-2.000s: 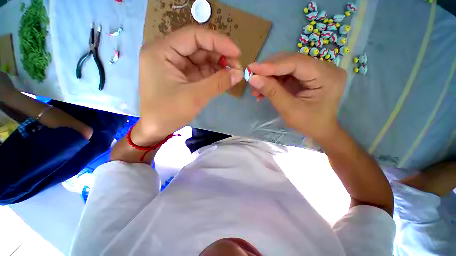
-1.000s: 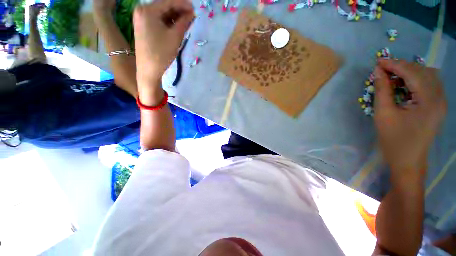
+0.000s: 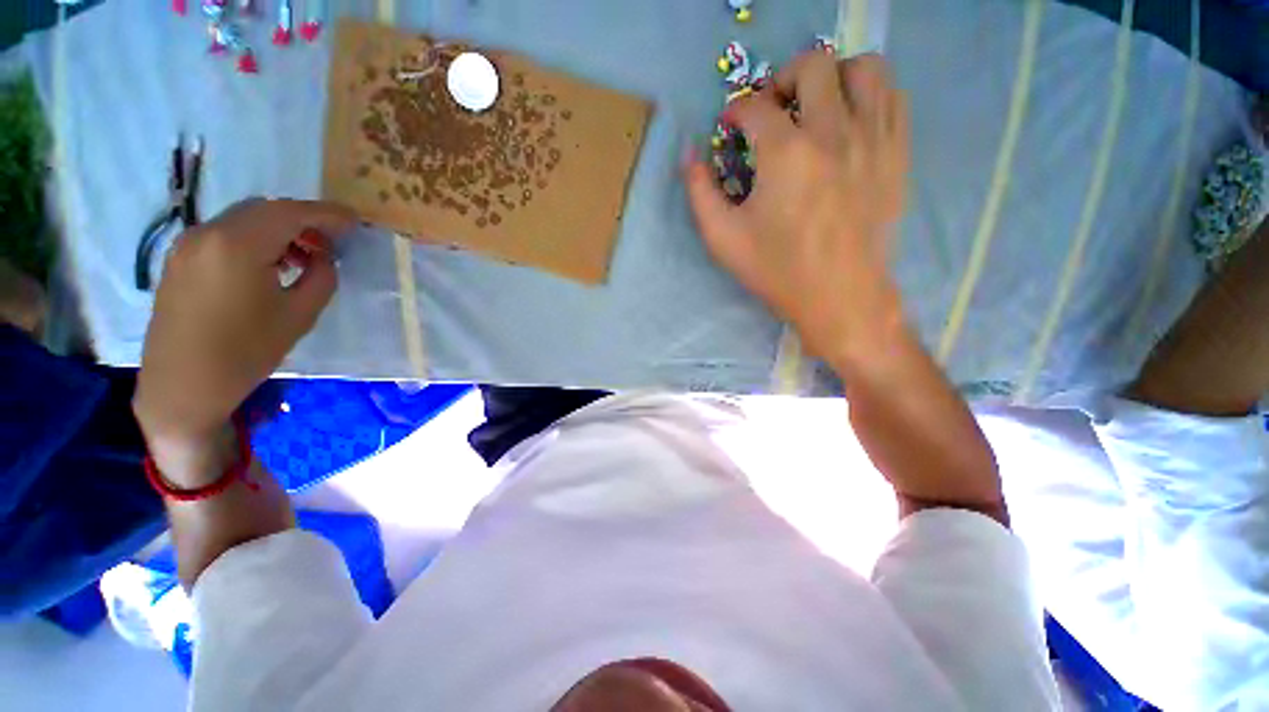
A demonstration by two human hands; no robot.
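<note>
My left hand is left of the cardboard, closed around a red-tipped small part that shows between thumb and fingers. My right hand is palm down over the group of white-and-yellow small parts, right of the cardboard. Its thumb is apart from its fingers, and parts show in the gap. The hand covers most of the group. The brown cardboard lies between the hands. A white disc and many brown dabs are on it.
Pliers lie beside my left hand. Red-and-white pieces are scattered at the upper left. Green foliage is at the left edge. A pale heap and a neighbour's arm are at the right.
The view has turned, so the cardboard shows further left. My left hand has come down from the upper edge to beside the cardboard. My right hand stays at the white-and-yellow parts, its thumb now spread.
</note>
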